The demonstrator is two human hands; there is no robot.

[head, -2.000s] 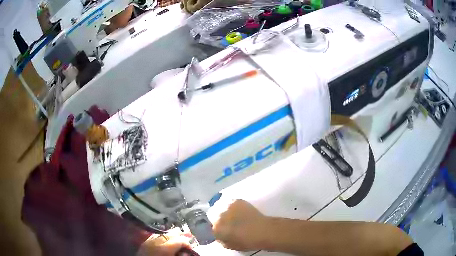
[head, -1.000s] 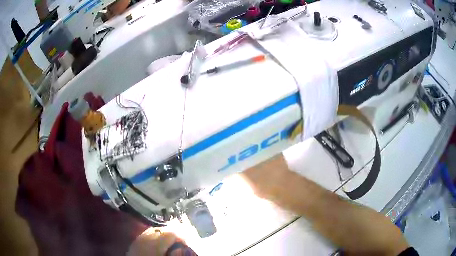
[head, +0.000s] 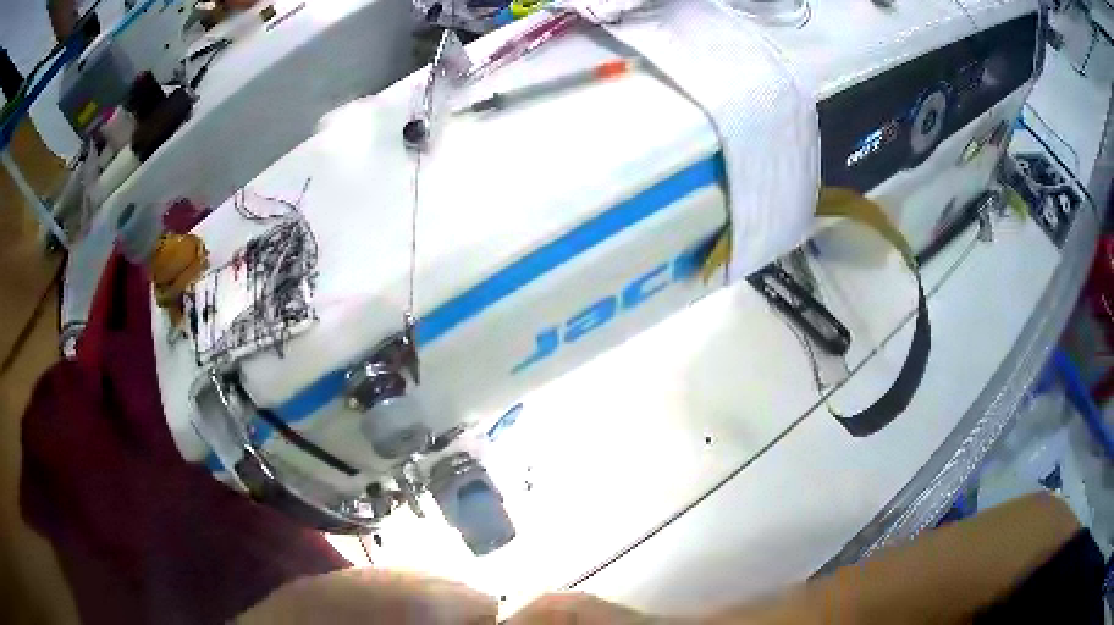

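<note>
The white sewing machine head (head: 550,244) with a blue stripe and "JACK" lettering crosses the picture. Maroon fabric (head: 134,488) hangs around and beyond its left end. My left hand (head: 367,601) is at the bottom edge beside the brightly lit needle area, mostly cut off, fingers hidden. My right hand (head: 568,608) is close to its right, also cut off by the bottom edge; its forearm runs right to a dark sleeve. Whether either hand holds cloth is hidden. The thread tension assembly (head: 389,397) is just above the hands, with a thread running down to it.
Dark thread snips (head: 800,305) lie on the white bed (head: 684,488) under the machine arm, beside a hanging tan-and-black strap (head: 910,366). A white band (head: 770,159) wraps the arm. A pin pad (head: 257,293) and a pen (head: 550,86) are on top. Another white machine stands behind.
My right hand first was by the tension parts, then reached under the machine arm, and now is back at the bottom edge beside my left hand. The machine appears higher in the picture.
</note>
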